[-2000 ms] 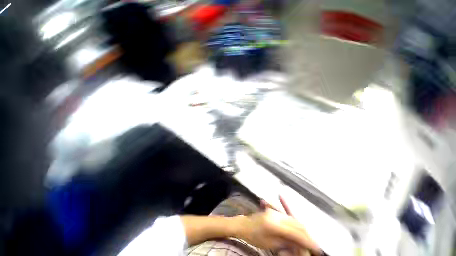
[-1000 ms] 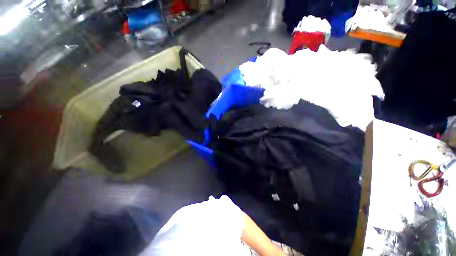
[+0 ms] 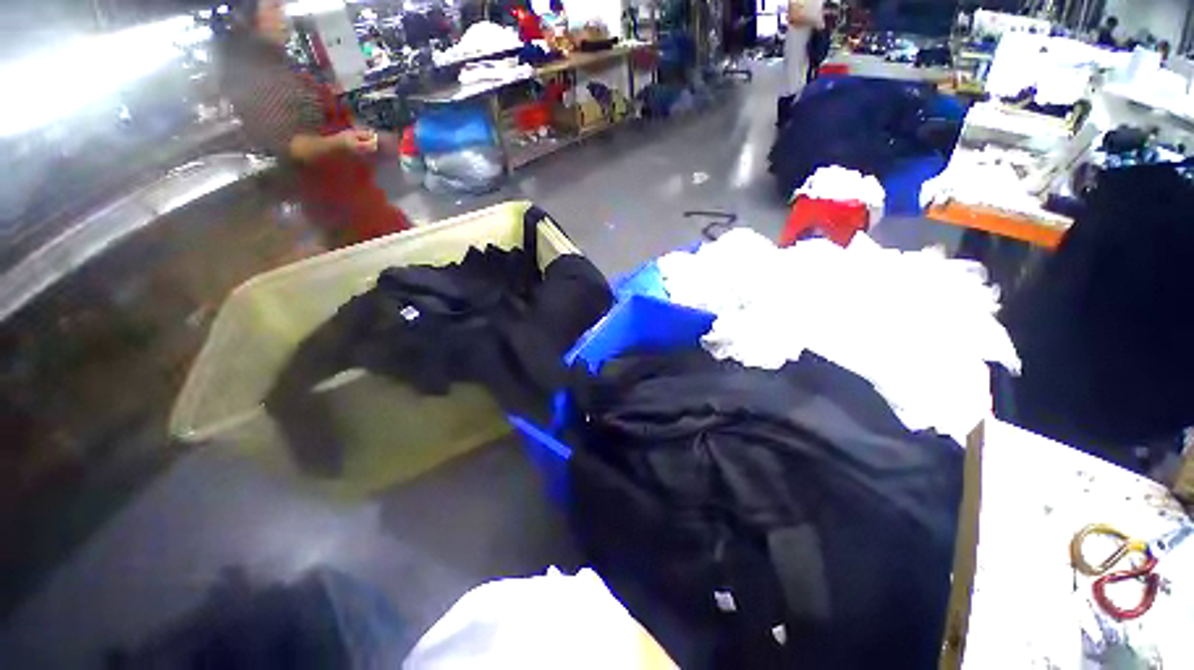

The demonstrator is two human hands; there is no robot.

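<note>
Black garments (image 3: 799, 484) with small white labels lie heaped in front of me, over a blue bin (image 3: 642, 327). A fluffy white fabric heap (image 3: 851, 308) lies behind them. More black garments (image 3: 452, 314) hang in a cream bin (image 3: 216, 380) on the left. Only my white sleeve and a sliver of forearm show at the bottom edge. Neither of my hands is in the picture.
A white table (image 3: 1034, 550) with red and yellow-handled scissors (image 3: 1120, 569) is at the right. A person (image 3: 321, 144) stands beyond the cream bin. A red container (image 3: 825, 220), a dark heap (image 3: 858, 131) and a shelf bench (image 3: 563, 66) stand farther back.
The view has swung left from the machine to the bins, then tilted up a little. The bins sit lower in the picture, and a person now shows at the upper left.
</note>
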